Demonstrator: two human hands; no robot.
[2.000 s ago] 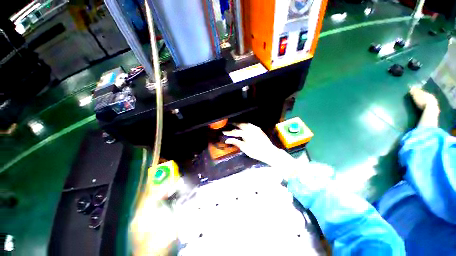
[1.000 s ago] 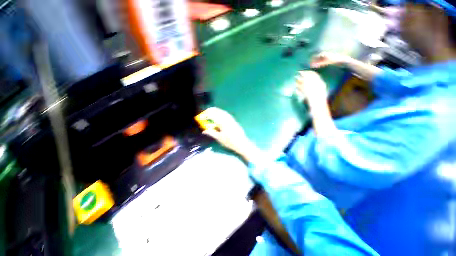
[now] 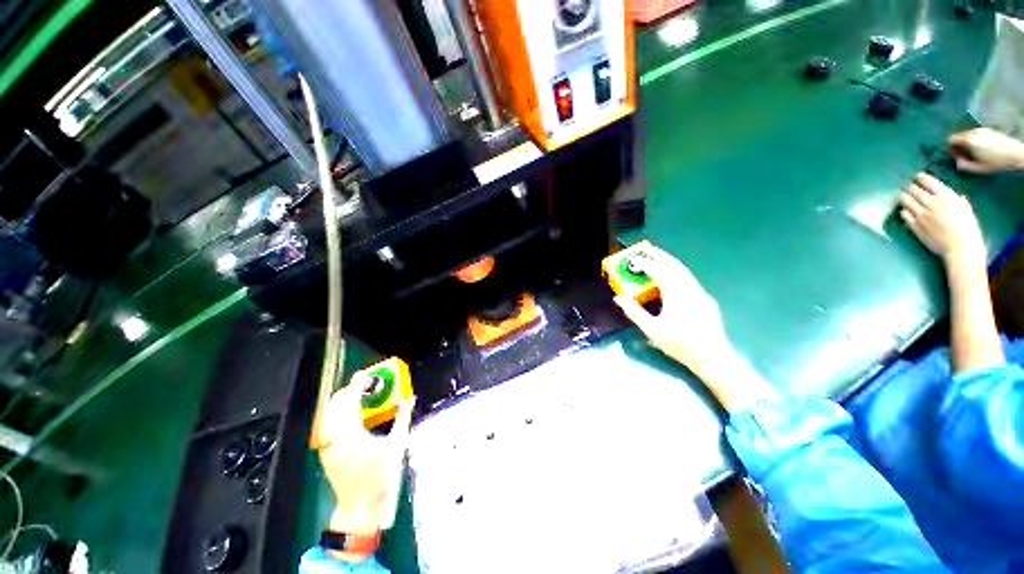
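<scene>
My left hand (image 3: 362, 465) is at the left yellow box (image 3: 395, 406), fingers and thumb around it, a fingertip at its green start button (image 3: 378, 389). My right hand (image 3: 685, 320) grips the right yellow box (image 3: 624, 285), fingertips on its green button and thumb at its near side. Between them, the orange press fixture (image 3: 494, 327) bears a dark round part (image 3: 511, 308). The orange press head (image 3: 475, 270) is above it, with a gap. Tiny dark parts (image 3: 491, 436) lie on the white sheet (image 3: 561, 482).
The black tray (image 3: 193, 493) at left holds several round black parts (image 3: 262, 444). A tan air hose (image 3: 332, 247) hangs before the press. The orange control box (image 3: 573, 79) stands above. At right are a coworker's hands (image 3: 941, 213) and round black parts (image 3: 884, 104) on the green bench.
My right hand has gone from the fixture to the right button box. My left hand, blurred earlier, is now at the left box. The view swung right, then back left.
</scene>
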